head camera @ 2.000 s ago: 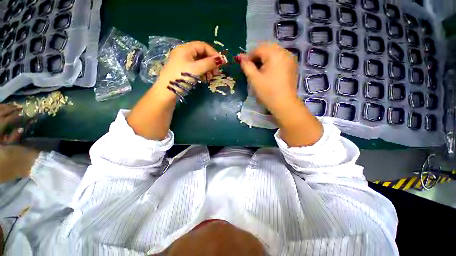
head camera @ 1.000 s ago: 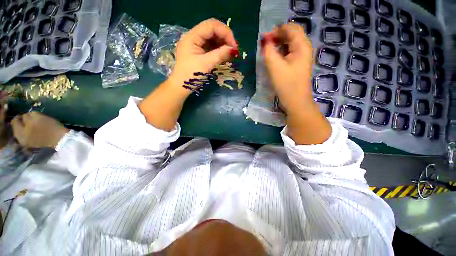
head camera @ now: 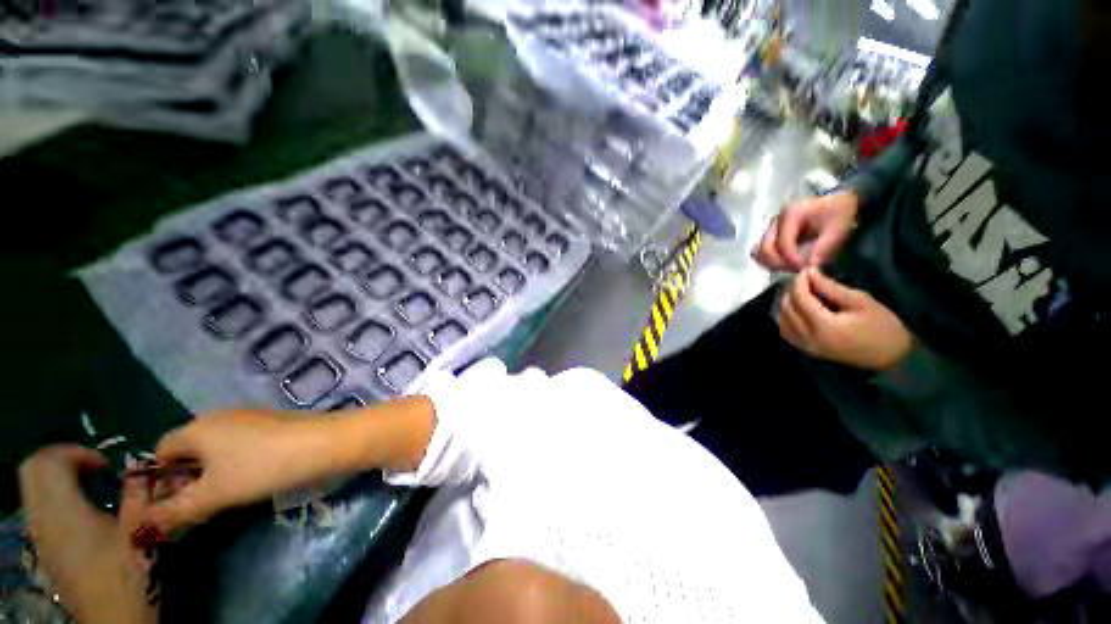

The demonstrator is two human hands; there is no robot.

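Observation:
My left hand (head camera: pixel 79 536) is at the lower left, blurred, with its fingertips against those of my right hand (head camera: pixel 225 469). A small dark thing shows at the fingertips, too blurred to name, and I cannot tell which hand grips it. Dark marks at my left wrist's edge may be strips. A translucent blister tray (head camera: pixel 128 299) with rows of glossy black rounded-square frames (head camera: pixel 369 340) lies beyond my right hand on the dark green bench.
Pale scraps (head camera: pixel 299 510) lie by my right forearm. Stacked trays (head camera: pixel 158 73) are at the upper left, another filled tray (head camera: pixel 634 61) at the top. A person in a dark top stands at the right, hands (head camera: pixel 841 311) together. Yellow-black tape (head camera: pixel 664 311) marks the grey floor.
The view has swung to the right, bringing in the standing person and far tray. My hands, apart a second ago, are now together and appear at the lower left.

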